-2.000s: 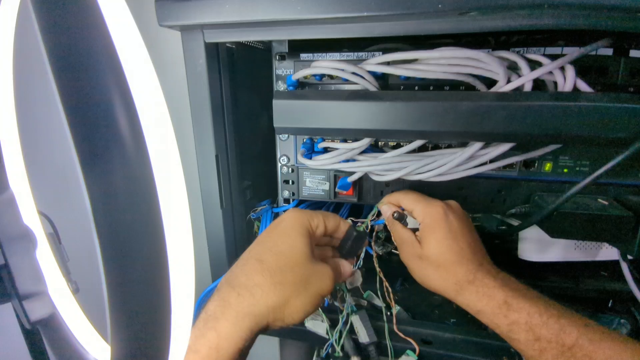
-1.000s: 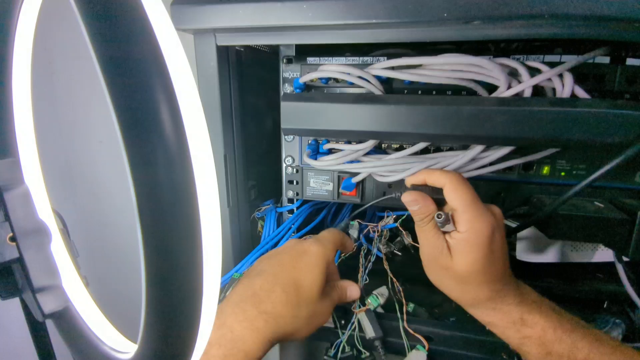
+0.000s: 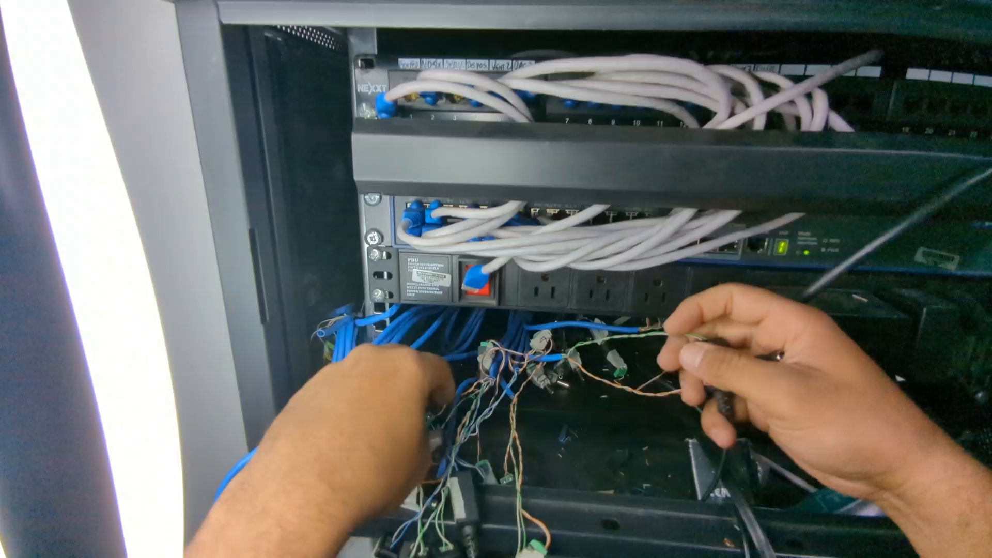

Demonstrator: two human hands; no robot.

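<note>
My right hand [image 3: 763, 364] pinches the ends of thin twisted wires [image 3: 620, 337], green-white and orange-white, drawn out from a blue network cable [image 3: 585, 326]. A dark object, partly hidden, sits in its curled lower fingers. My left hand [image 3: 360, 422] is back up, beside the tangle of stripped wire pairs; its fingertips are hidden, so whether they hold anything does not show. Small grey wire connectors [image 3: 540, 341] join pairs between the hands. A black plug-like connector body [image 3: 465, 500] hangs among the lower wires. More blue cables [image 3: 418, 318] run behind my left hand.
Above are a patch panel [image 3: 465, 97] and a switch [image 3: 837, 246] with grey patch cords [image 3: 612, 240], a black cover bar [image 3: 659, 159] between them, and a power strip [image 3: 542, 287] with a red switch. A bright ring light [image 3: 101, 256] stands left; a black cable slants at right.
My right hand has moved away from the tangle and now draws wires out to the right. My left hand has lowered beside the wires. The view has moved closer to the rack.
</note>
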